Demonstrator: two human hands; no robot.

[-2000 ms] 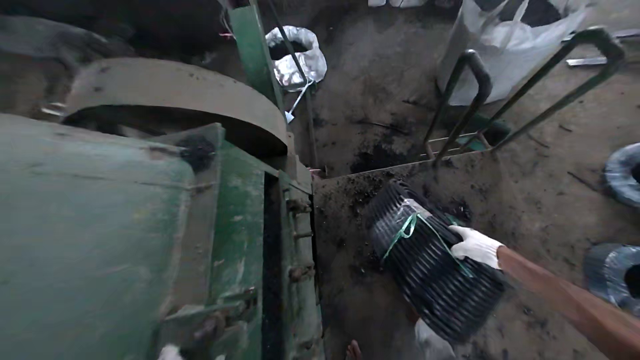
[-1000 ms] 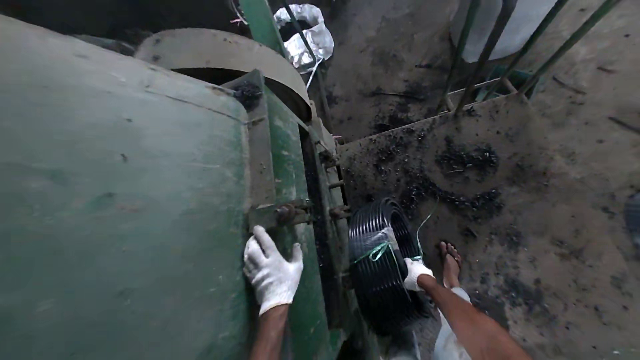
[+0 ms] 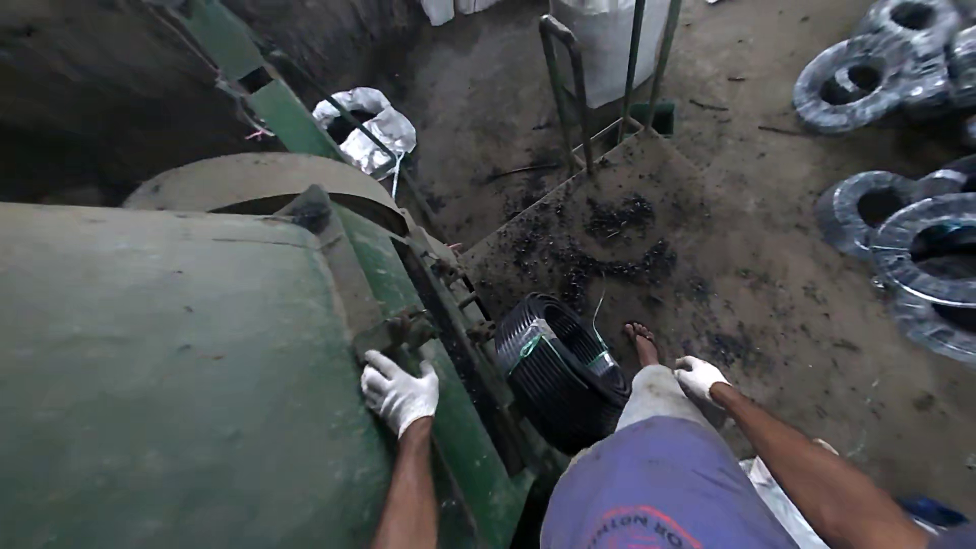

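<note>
My left hand (image 3: 399, 392), in a white glove, rests on the edge of a large green metal machine (image 3: 175, 366), just below a rusty metal latch (image 3: 404, 329). A coil of black hose or pipe (image 3: 560, 381), tied with green string, stands against the machine's right side, near my leg. My right hand (image 3: 698, 379), also gloved in white, is beside my knee, apart from the coil; its fingers are partly curled and whether it holds anything cannot be told.
Wrapped coils (image 3: 846, 84) lie on the floor at the right. Green metal rails (image 3: 576, 91) and a white sack (image 3: 602, 53) stand ahead. Black scraps (image 3: 618, 263) litter the metal plate and floor. An open white bag (image 3: 381, 133) sits beyond the machine.
The coil has moved from the plate to the machine's side. My right hand has let go of it and moved right. My left hand has come onto the machine's edge.
</note>
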